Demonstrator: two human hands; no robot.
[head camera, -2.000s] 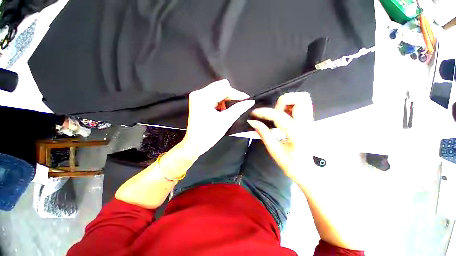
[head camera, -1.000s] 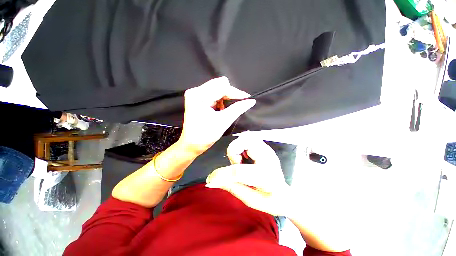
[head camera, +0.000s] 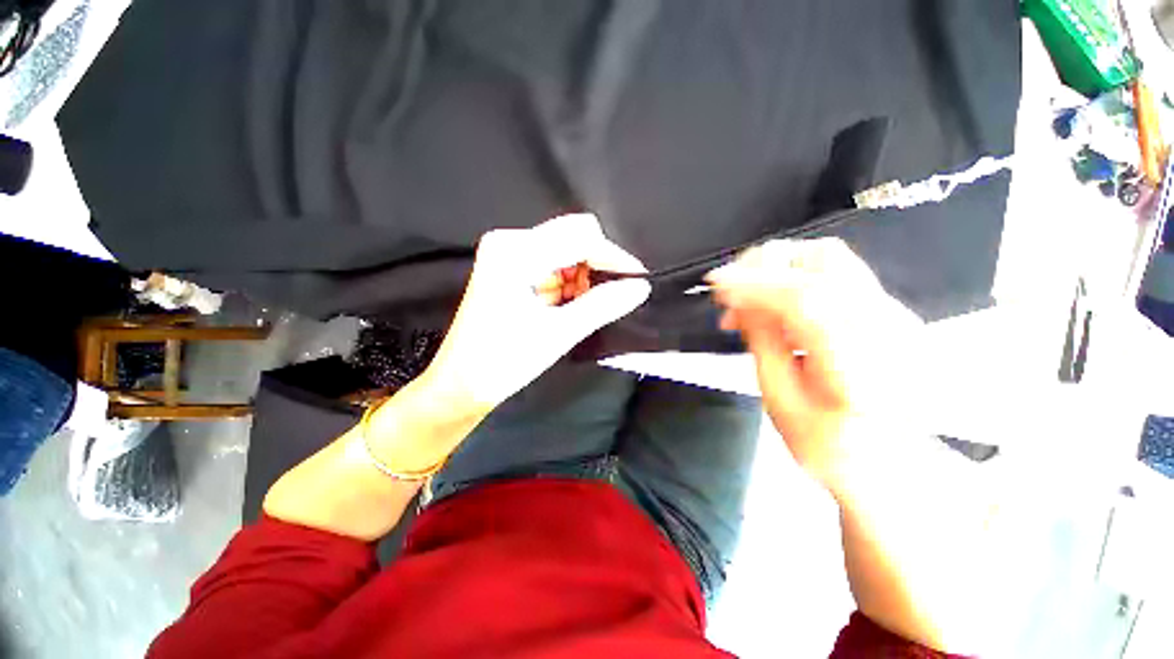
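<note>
A large black cloth (head camera: 476, 129) covers the table in front of me. My left hand (head camera: 547, 290) pinches its folded edge (head camera: 721, 254) between thumb and fingers. A pale clip (head camera: 882, 196) grips the cloth at the right, and the fold runs straight from it to my left hand. My right hand (head camera: 811, 335) is just right of my left, over the cloth's near edge, thumb and fingers together. A tiny bright needle (head camera: 698, 290) sticks out left from its fingertips. The thread cannot be made out.
A twisted pale cord (head camera: 972, 174) runs right from the clip. Dark slim snips (head camera: 1074, 332) lie on the white table at right. A green box (head camera: 1079, 39), orange handles (head camera: 1147, 129) and small spools (head camera: 1110, 167) are at upper right. A wooden stool (head camera: 174, 331) stands at left.
My right hand was at the fold, dropped toward my lap, and is now back up near the fold with the needle showing. My left hand keeps its pinch on the edge.
</note>
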